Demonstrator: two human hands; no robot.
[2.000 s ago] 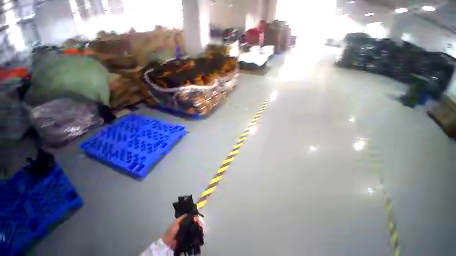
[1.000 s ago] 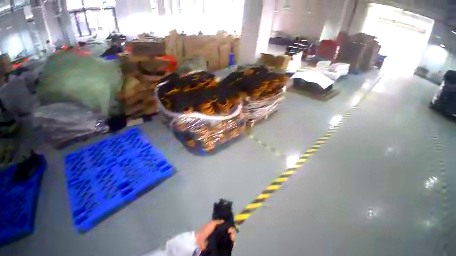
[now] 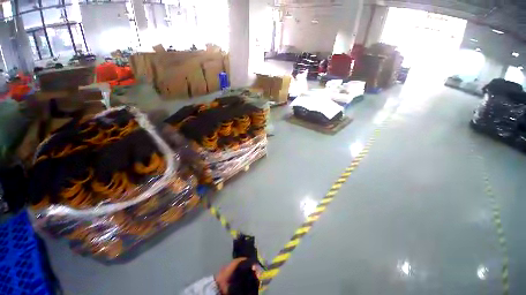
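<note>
My left hand (image 3: 229, 275) is at the bottom edge of the view, a little left of the middle, with a pale sleeve behind it. It is closed around a bundle of black straps (image 3: 245, 248). The bundle stands upright and its spiky top sticks up above the fingers. Its lower end is cut off by the picture's edge, and the single pieces are too blurred to tell apart. My right hand is not in view.
Film-wrapped pallet loads of black and orange goods (image 3: 121, 167) stand at left, near a blue pallet (image 3: 23, 256). Yellow-black aisle tape (image 3: 311, 218) runs ahead. Cardboard (image 3: 190, 75) stands behind. A white-covered stack (image 3: 316, 108) is ahead; black wrapped goods (image 3: 502, 112) stand at right.
The view has moved forward along the aisle. The wrapped loads are nearer and further left, and the blue pallet has mostly slid out at the left edge. My left hand still holds the bundle.
</note>
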